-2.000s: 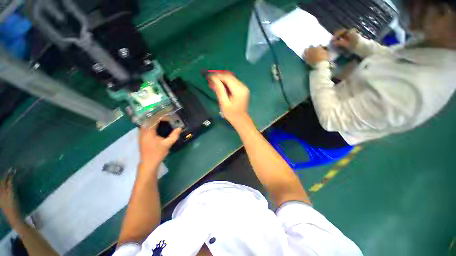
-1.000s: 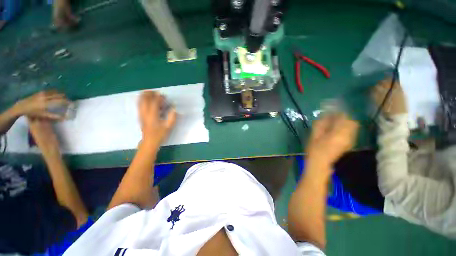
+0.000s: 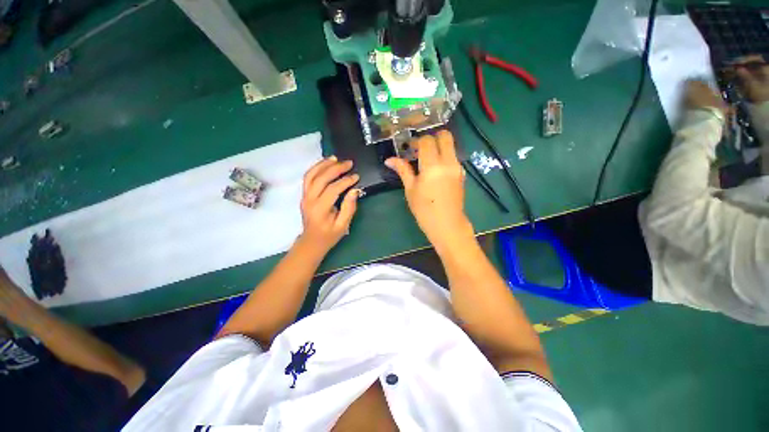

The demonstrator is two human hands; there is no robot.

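The fixture (image 3: 389, 84) stands in front of me, with its clear pressure head and bright lit patch over a black base (image 3: 343, 126). My right hand (image 3: 434, 181) has thumb and fingers closed around a small metal-cased module (image 3: 406, 148) at the front centre of the base, under the head's front edge. The fingers partly hide it. My left hand (image 3: 327, 200) rests at the base's front left corner, fingers slightly spread, with nothing visible in it. Two modules (image 3: 244, 187) lie together on the white sheet (image 3: 160, 224). Another module (image 3: 552, 117) lies on the green bench to the right.
Red-handled pliers (image 3: 497, 78), white scraps (image 3: 485, 160), slim black tools (image 3: 487, 186) and a black cable (image 3: 622, 126) lie right of the fixture. A metal post (image 3: 236, 42) stands behind left. Dark small parts (image 3: 46, 263) are left. Neighbours' arms show at both sides.
My right hand has moved left from the bench to the front of the fixture. My left hand has moved right from the white sheet to the base. A module now lies on the right bench.
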